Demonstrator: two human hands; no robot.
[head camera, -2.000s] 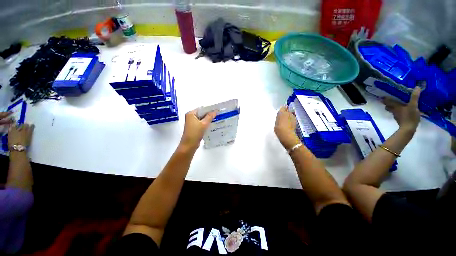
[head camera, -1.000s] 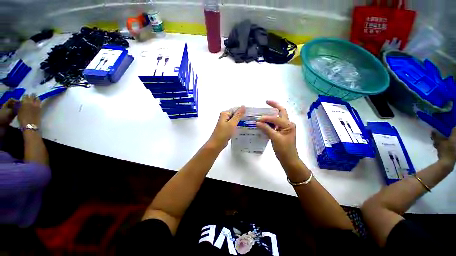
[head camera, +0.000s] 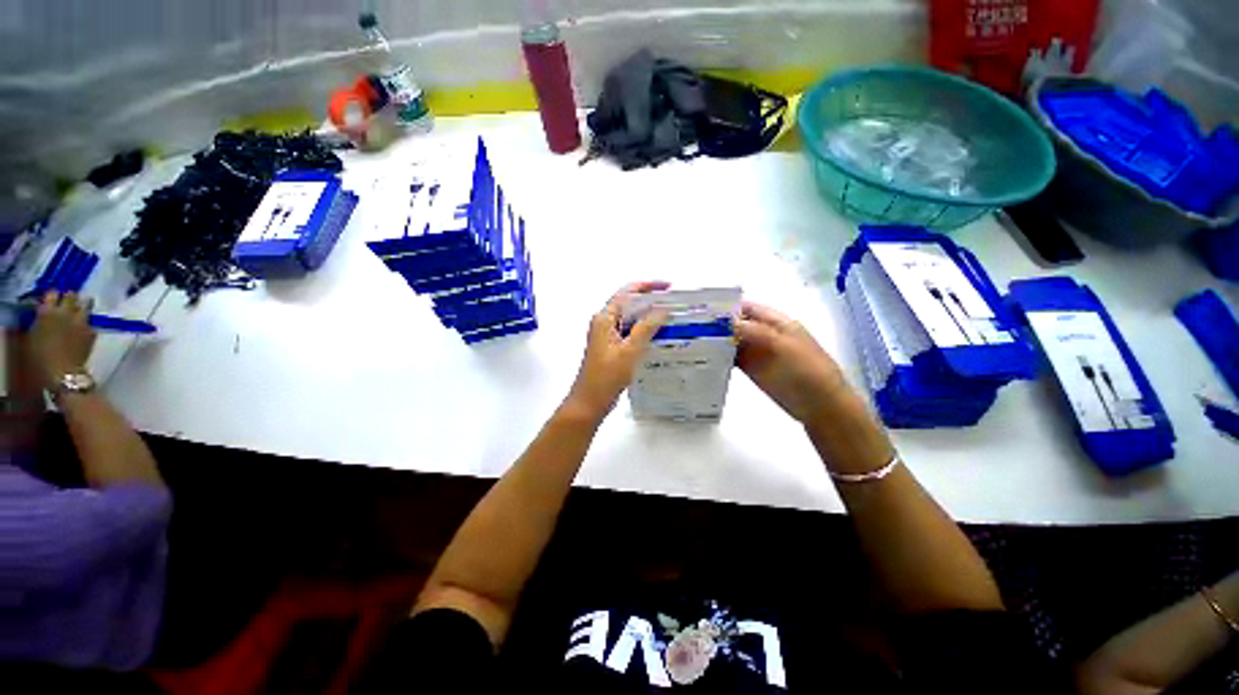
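A white retail box (head camera: 682, 380) with a blue band near its top stands upright on the table in front of me, its back side towards me. My left hand (head camera: 622, 346) grips its upper left edge. My right hand (head camera: 777, 356) holds its upper right edge, with the fingertips partly hidden behind it. A stepped pile of closed boxes (head camera: 438, 204) is left of centre. A pile of open-flap boxes (head camera: 938, 306) is to the right, with more flapped boxes (head camera: 1095, 373) beside it.
At the back are a teal basket (head camera: 849, 193) of clear pieces, a grey basin (head camera: 1103, 204) of blue pieces, a phone (head camera: 1044, 236), a dark bag (head camera: 652, 116) and a red bottle (head camera: 552, 92). Black cables (head camera: 204, 204) lie left. A neighbour's hand (head camera: 57, 333) works at far left.
My right hand has come from the open-flap pile to the box held by my left hand. The neighbour's arm at right has drawn back from the basin and is now low at the edge.
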